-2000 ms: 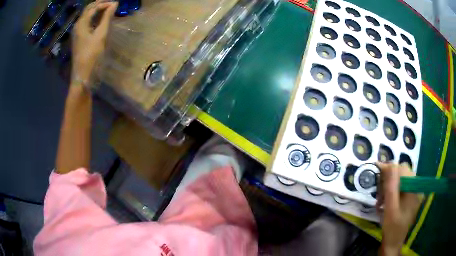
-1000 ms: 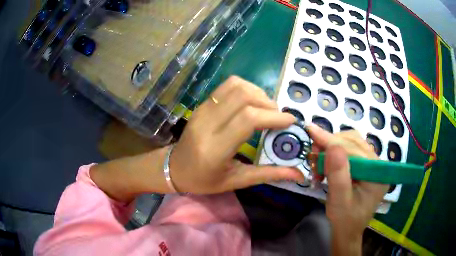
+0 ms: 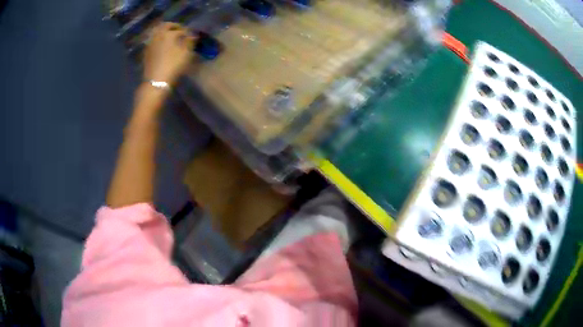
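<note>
My left hand (image 3: 169, 52) is at the upper left over the corner of the clear plastic tray stack (image 3: 275, 144), its fingertips beside a dark-blue unit (image 3: 208, 46). Blur hides whether the fingers hold anything. One pale unit (image 3: 280, 101) lies on the brown liner (image 3: 319, 57) in the top tray. The white holding tray (image 3: 468, 180) lies at the right; three pale units, one of them the speaker driver (image 3: 429, 225), sit in its nearest row, and the other holes look dark with small light centres. My right hand is out of the picture.
The green mat (image 3: 409, 115) lies between the two stacks, with yellow tape (image 3: 355, 191) along its near edge and red tape (image 3: 455, 46) behind. Another white tray (image 3: 441, 271) lies under the holding tray. Brown cardboard (image 3: 236, 198) is below the plastic stack.
My left hand has gone from the unit over the white tray back to the plastic stack. My right hand and the green probe have left view. A third unit now sits in the nearest row.
</note>
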